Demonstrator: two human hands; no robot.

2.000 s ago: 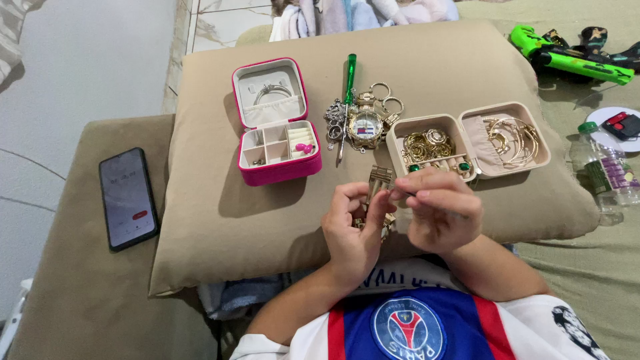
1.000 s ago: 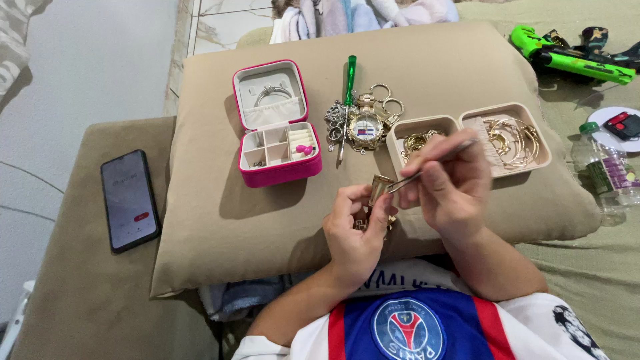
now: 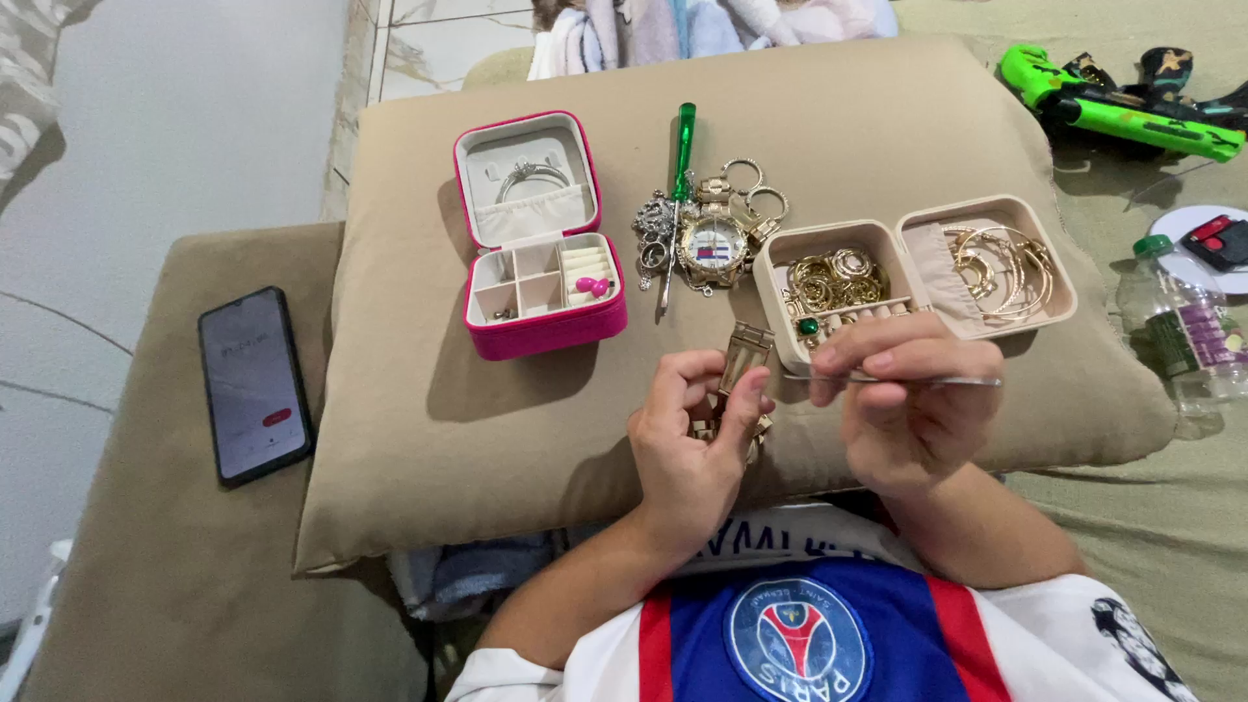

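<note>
My left hand (image 3: pixel 692 439) holds a gold-toned metal watch band with its clasp (image 3: pixel 746 353) upright between thumb and fingers. In my right hand (image 3: pixel 912 409) is a thin metal tool (image 3: pixel 936 380), level, its tip pointing left close to the clasp; a gap seems to lie between them. Beyond my hands are a gold-toned watch (image 3: pixel 713 250), silver chains (image 3: pixel 655 219) and a screwdriver with a green handle (image 3: pixel 685 146). Just behind my right hand, an open cream jewelry box (image 3: pixel 770 292) holds gold rings, a green-stone piece and hoops. My fingers hide part of the band.
An open pink jewelry box (image 3: pixel 546 343) stands on the beige cushion (image 3: pixel 526 458) at left. A smartphone (image 3: pixel 255 385) lies on the brown upholstery. To the right are a clear plastic bottle (image 3: pixel 1185 336), a white plate (image 3: pixel 1230 281) and a bright green toy-like object (image 3: pixel 1131 117).
My right hand has turned: the thin tool, slanted up to the right with its tip at the clasp one second ago, now lies level. My left hand has kept its hold on the band.
</note>
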